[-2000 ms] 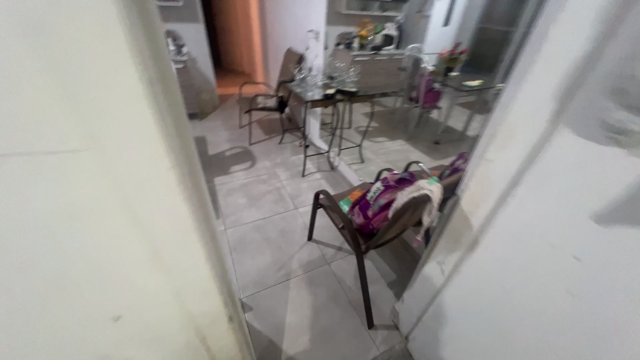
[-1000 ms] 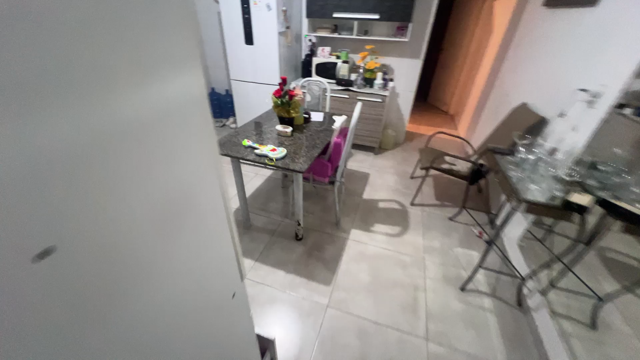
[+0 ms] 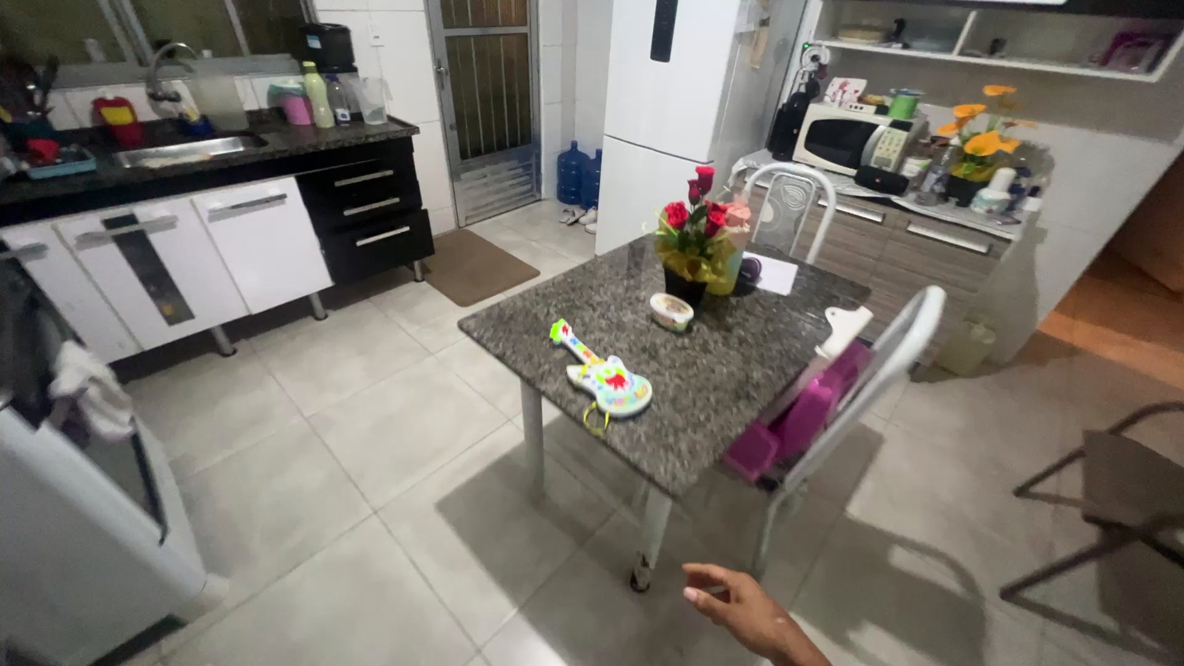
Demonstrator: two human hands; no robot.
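Note:
My right hand (image 3: 745, 610) reaches in at the bottom, right of centre, with its fingers bent and apart and nothing in them. It is low in the view, nearest to the leg of a dark granite-topped table (image 3: 740, 388). A white toy guitar (image 3: 610, 384) with coloured parts lies near the table's left edge. Behind it are a small oval container (image 3: 672, 313) and a pot of red flowers (image 3: 694, 236) in yellow wrapping. White paper (image 3: 770, 275) lies beyond the flowers. My left hand is out of view.
A white metal chair (image 3: 869, 388) with a purple thing on it stands at the table's right side. A brown chair (image 3: 1128, 481) is at the right edge. To the left are a stove (image 3: 83, 546), a sink counter (image 3: 305, 139) and a brown mat (image 3: 476, 265). A refrigerator (image 3: 657, 111) stands behind.
The view has swung left and come nearer the granite table, from a doorway to the kitchen side. My right hand has come into view at the bottom.

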